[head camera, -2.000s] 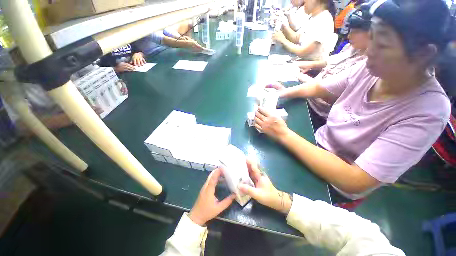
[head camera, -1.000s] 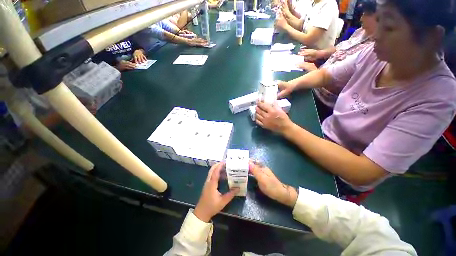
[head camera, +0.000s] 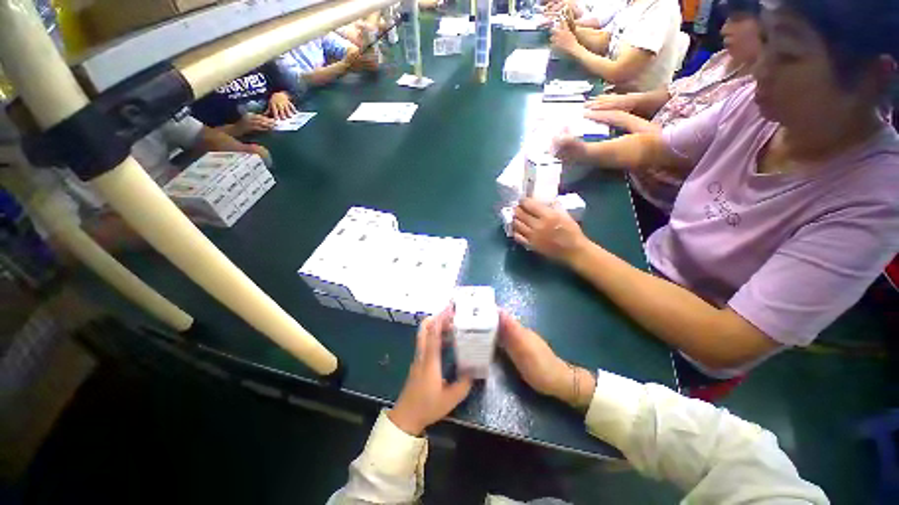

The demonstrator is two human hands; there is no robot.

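Note:
A white product box (head camera: 475, 333) stands upright between my hands over the table's near edge, its small end facing up. My left hand (head camera: 430, 380) holds it from the left side, fingers along its face. My right hand (head camera: 537, 359) is at its right side, with fingertips at the box; some of them are hidden behind it. A white carton stack (head camera: 384, 264) lies just beyond my hands to the left, with a stepped far edge.
A cream pipe frame (head camera: 217, 266) with a black joint crosses the left side. A person in a pink-lilac top (head camera: 744, 217) holds a white carton (head camera: 542, 178) at right. A carton block (head camera: 222, 185) lies across the table. Flat sheets (head camera: 382, 112) lie mid-table.
The box in my hands went from tilted to upright. The neighbour's carton beside the held one has moved. Across the table, the carton block has been set down and shows its printed ends.

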